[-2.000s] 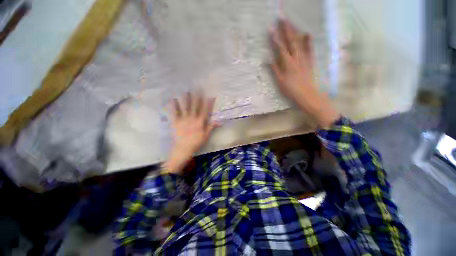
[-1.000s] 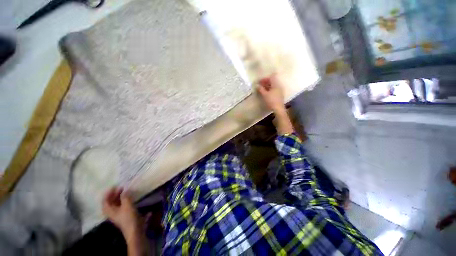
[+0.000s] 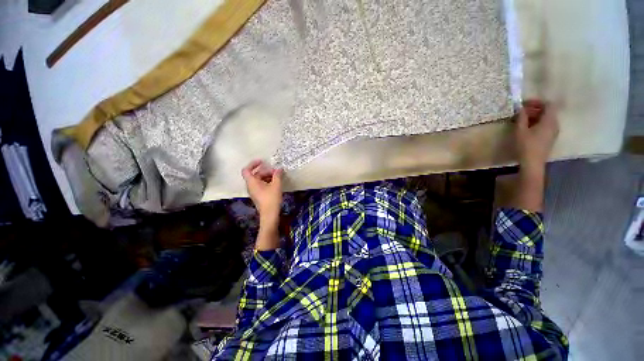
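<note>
A garment panel (image 3: 395, 70), pale speckled side up, lies spread over the table. A mustard-gold band (image 3: 162, 67) runs along its far left edge, and a white strip (image 3: 515, 56) runs along its right edge. My left hand (image 3: 264, 185) pinches the panel's near edge beside a curved cut-out. My right hand (image 3: 536, 130) pinches the panel's near right corner, at the lower end of the white strip. The near edge curves between my hands. The fabric is bunched at the lower left.
The white table (image 3: 589, 92) has brown stains along its front edge. A narrow brown wooden ruler (image 3: 86, 31) lies at the far left. A dark object (image 3: 44, 5) is at the top left. Below the left side is a cream machine part (image 3: 123, 331) with dark lettering.
The view has swung since a second ago. Both hands still pinch the near edge. Two seconds ago they lay flat with fingers spread on the panel.
</note>
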